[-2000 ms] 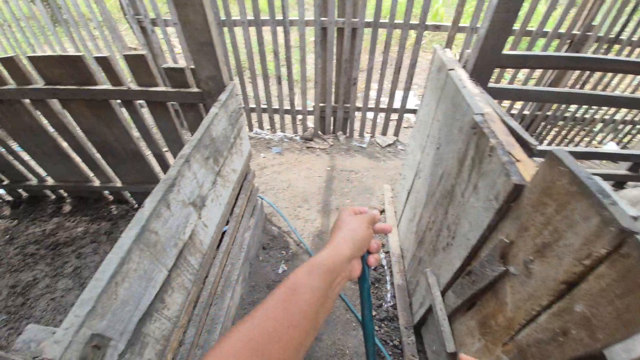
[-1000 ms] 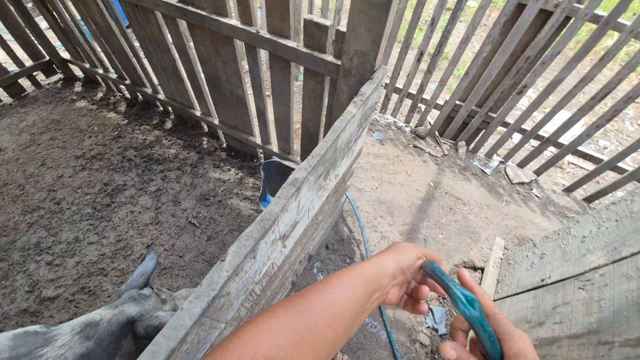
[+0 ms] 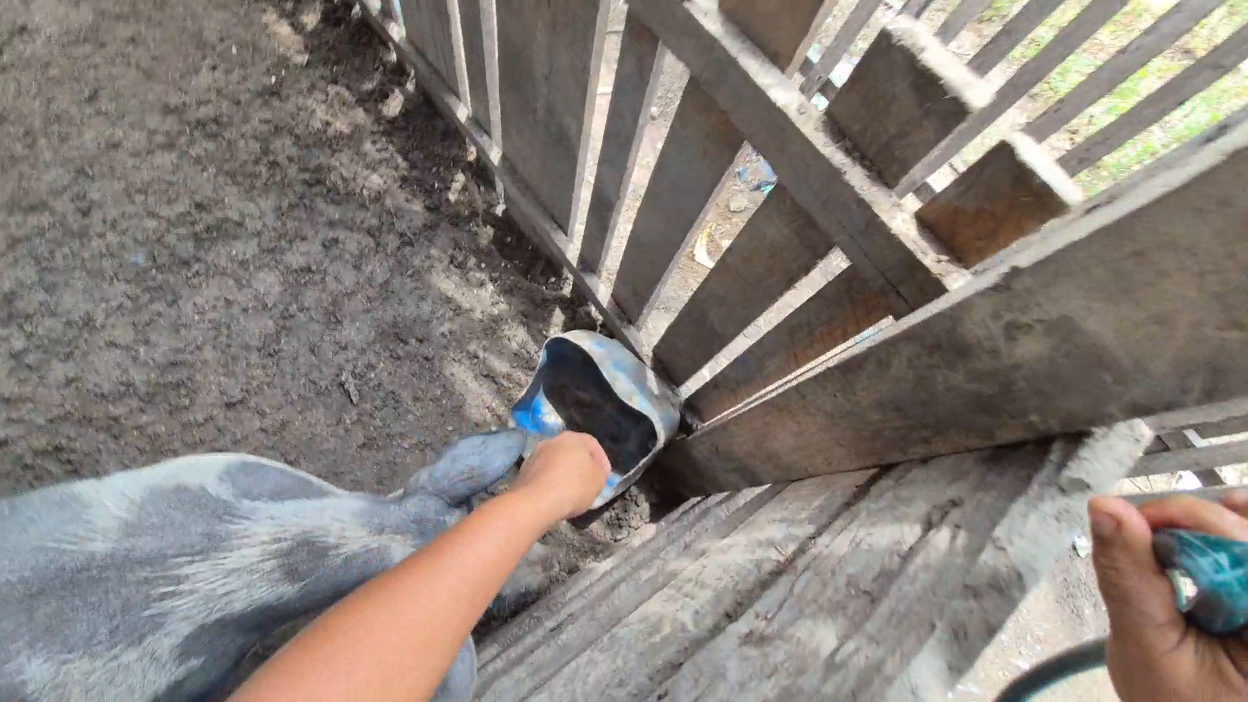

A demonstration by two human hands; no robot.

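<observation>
My left hand (image 3: 565,475) reaches down over the plank wall to the near rim of a blue and grey plastic container (image 3: 636,390), which stands in the pen's corner with its dark opening facing up. My fingers are partly hidden, so their grip on the rim cannot be told. A grey and white pig (image 3: 224,556) stands below and left of my forearm, its ear beside my wrist and the container. At the right edge my right hand (image 3: 1150,595) is closed around a green hose (image 3: 1209,575), partly out of view.
Muddy ground (image 3: 214,253) fills the pen at the left. A slatted wooden fence (image 3: 682,195) runs behind the container. A weathered plank wall (image 3: 799,585) lies under my arms, and a wide board (image 3: 1053,322) meets the fence at the corner.
My left hand has left the hose and moved down into the pen at the container. The hose remains in my right hand. The view has turned left and down, with more of the pig showing.
</observation>
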